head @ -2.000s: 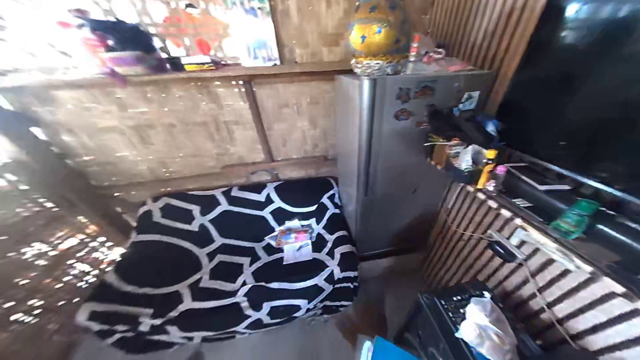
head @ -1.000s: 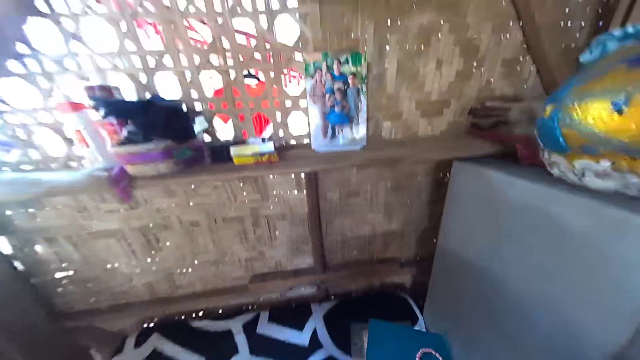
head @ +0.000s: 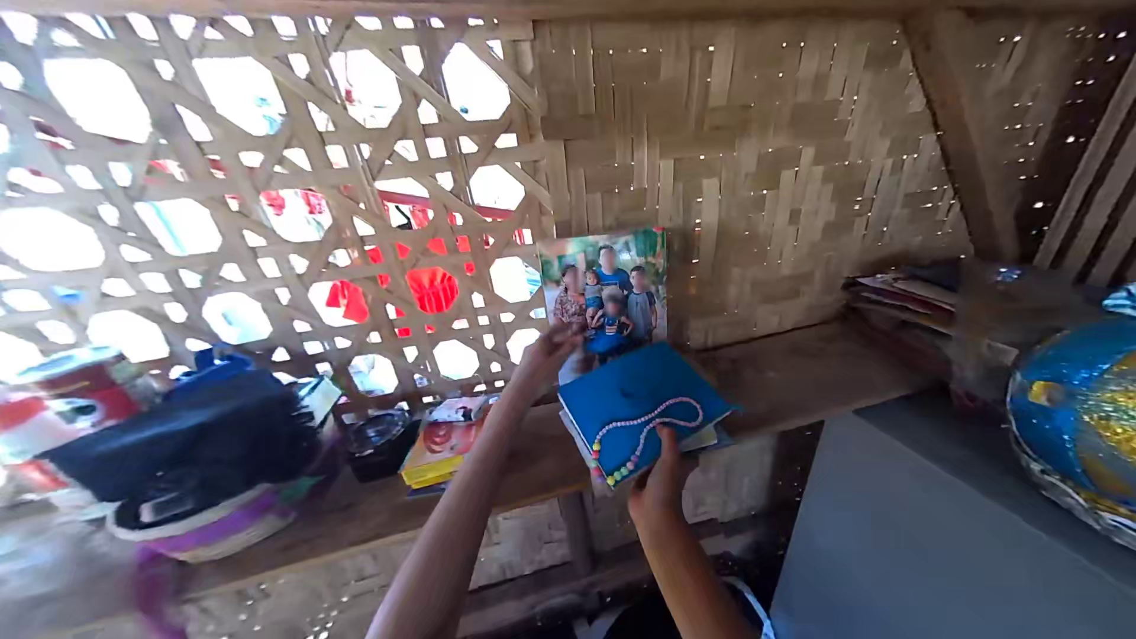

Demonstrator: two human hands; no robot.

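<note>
My right hand [head: 661,479] grips the near edge of a blue book [head: 635,382], its thumb on the cover. A beaded necklace [head: 643,422] lies on the cover near that thumb. My left hand [head: 555,346] is raised at the lower left edge of a group photo [head: 608,284], which stands upright against the woven wall. Its fingertips overlap the photo's edge; whether they grip it I cannot tell. The book covers the photo's lower right part.
The wooden shelf [head: 790,364] runs along the wall. A woven basket [head: 209,532] with dark cloth, a black container [head: 377,439] and yellow-red packs [head: 444,444] stand left. Papers [head: 914,297], a grey refrigerator [head: 941,532] and a shiny blue-gold ball-like object [head: 1083,408] are right.
Both hands have come into view at the shelf. The blue book, at the bottom edge a second ago, is now in front of the photo. The view has swung from the room to the shelf.
</note>
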